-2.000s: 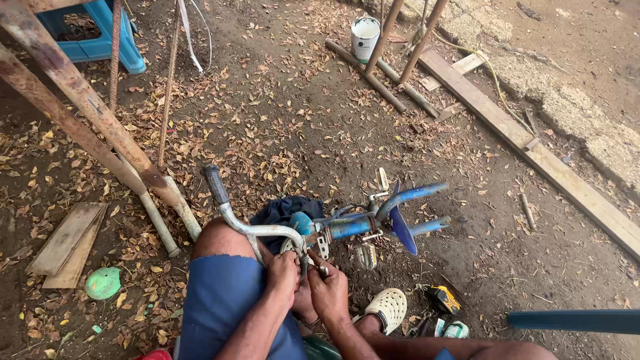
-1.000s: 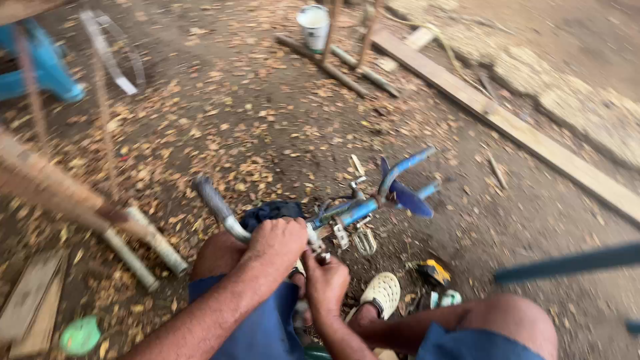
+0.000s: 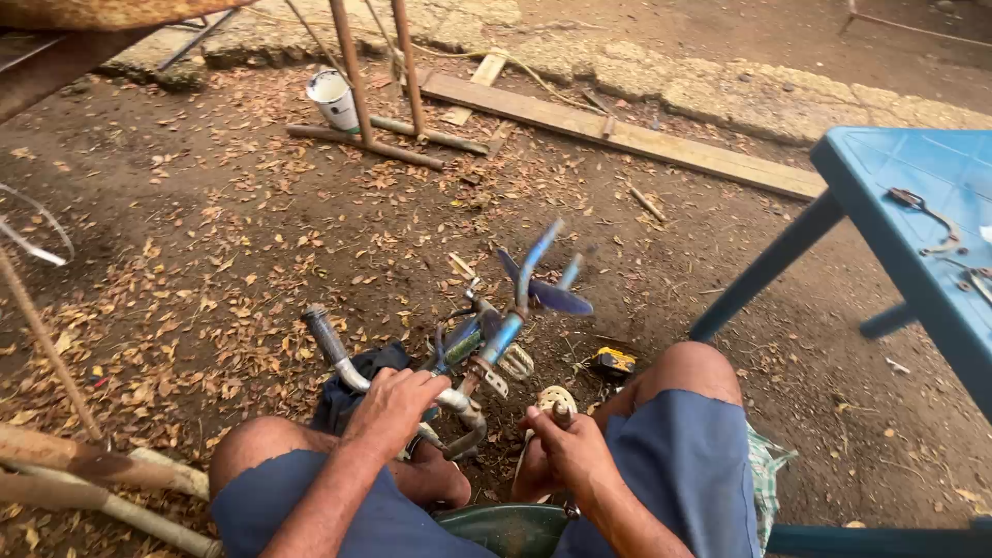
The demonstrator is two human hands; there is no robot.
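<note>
My left hand [image 3: 395, 407] grips the silver bicycle handlebar [image 3: 353, 376], whose worn dark grip points up and left. Beyond it, between my knees, stands a small blue bicycle frame and fork [image 3: 508, 333] with a dark blue fender piece [image 3: 562, 298] and a pedal [image 3: 517, 361]. My right hand [image 3: 570, 446] is closed around a small metal tool or part, only its tip showing above the fist, apart from the handlebar. A dark cloth [image 3: 372, 380] lies behind the left side of the handlebar.
A blue plastic table [image 3: 868, 209] at right carries metal parts or tools [image 3: 945, 232]. A yellow and black tool [image 3: 614, 361] lies by my right knee. Farther off are a paint-stained bucket [image 3: 333, 101], pole legs [image 3: 364, 151] and a long wooden plank [image 3: 620, 136]. Rusty poles [image 3: 77, 457] lie at lower left.
My right hand has come away from the handlebar, where both hands were together, and moved right. My left hand remains on the bar. The view has turned right, showing the blue table.
</note>
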